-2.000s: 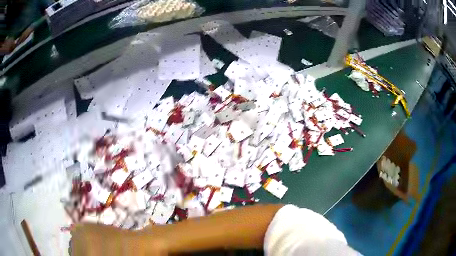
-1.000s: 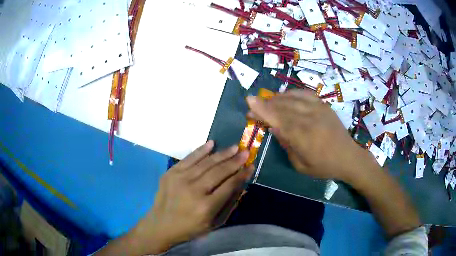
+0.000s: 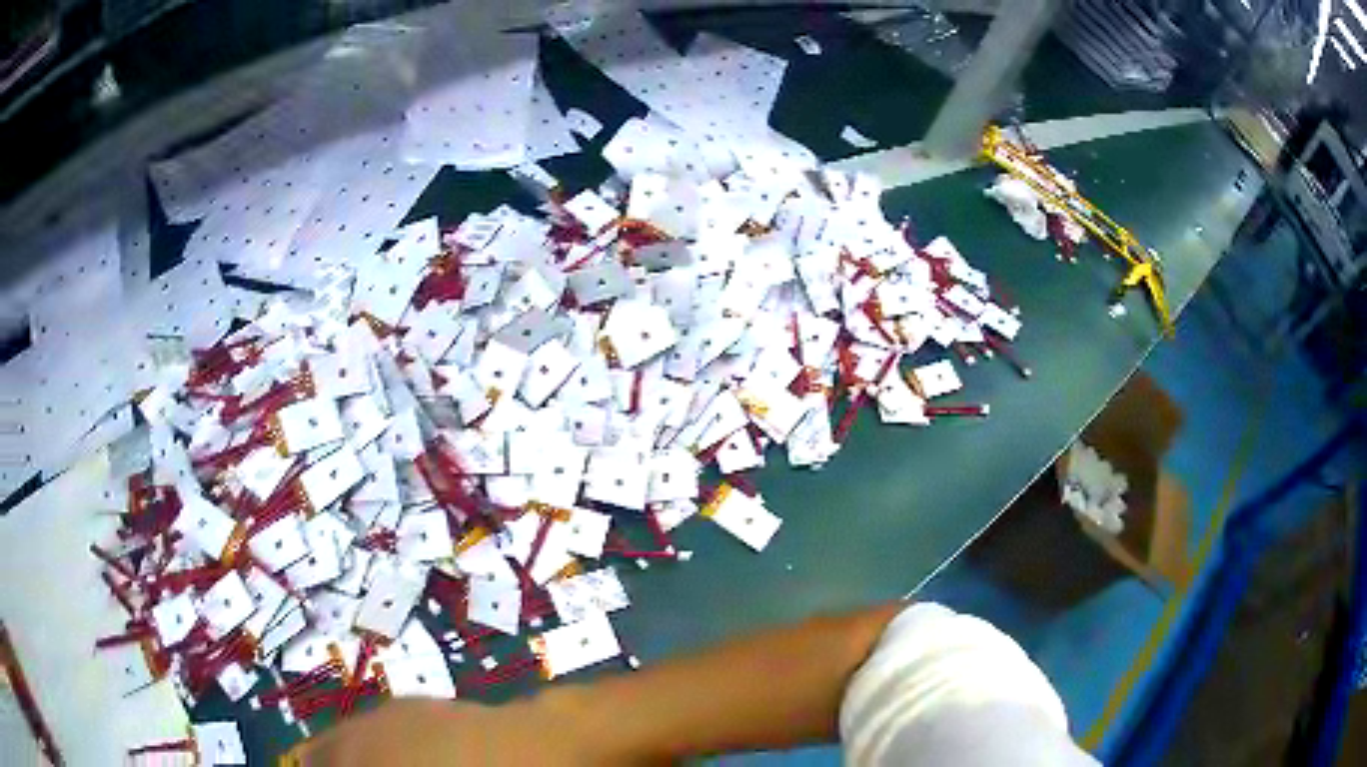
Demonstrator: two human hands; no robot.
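Note:
A large loose heap of finished pieces (image 3: 645, 333), white squares with small dark holes, orange edges and dark red wires, spreads over the green bench top. My right forearm crosses the bottom edge from the right, in a white sleeve. Only part of my right hand (image 3: 352, 739) shows at the lower left; its fingers are cut off by the frame edge. A bit of orange shows beside it, too little to name. My left hand is not in view.
White adhesive sheets (image 3: 474, 108) with dots lie behind and left of the heap. A white board (image 3: 68, 577) is at left. A grey post (image 3: 1002, 78) and a yellow strip-like item (image 3: 1082, 210) stand beyond. An open box (image 3: 1151, 517) is below the right bench edge.
The view has swung up and right, from both hands at an orange circuit to the heap. My left hand has left the picture, and my right hand is now mostly cut off.

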